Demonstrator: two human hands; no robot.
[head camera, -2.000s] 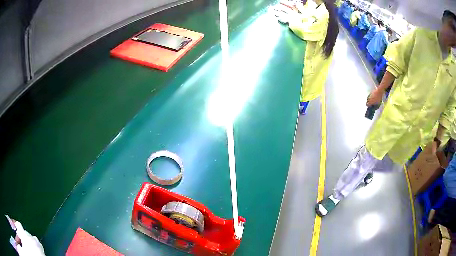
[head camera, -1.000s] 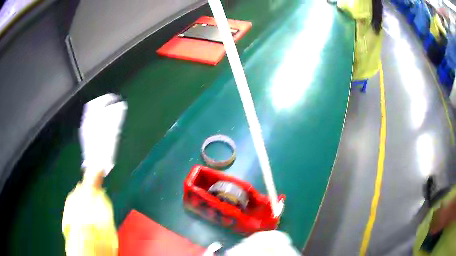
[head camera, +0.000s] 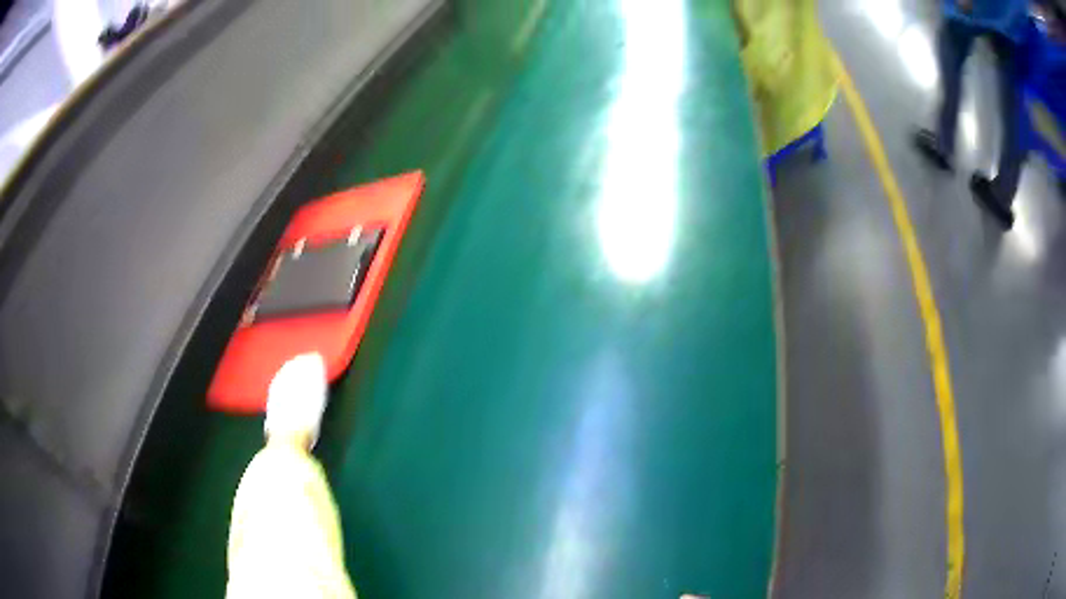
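Observation:
A dark grey rectangular panel (head camera: 313, 279) lies on a red carrier pad (head camera: 284, 351) on the dark green belt, at the left of the view. Small pale tape pieces show at the panel's upper edge. My left hand (head camera: 297, 396), in a white glove with a yellow sleeve, is at the pad's near end, overlapping its edge. The hand is blurred, and its fingers and any hold on the pad cannot be made out. My right hand is not clearly in view; only a tiny pale sliver shows at the bottom edge.
A glossy green bench strip (head camera: 514, 351) runs beside the belt. Grey metal side panels (head camera: 152, 211) stand on the left. A person in a yellow smock (head camera: 786, 70) is at the bench's far right edge. Another person in blue (head camera: 988, 94) stands beyond the yellow floor line (head camera: 923, 304).
The view has shifted, so the dispenser, loose ring and near red mat are out of frame. The panel pad appears nearer, and my left hand now meets its edge. My right hand has nearly left view.

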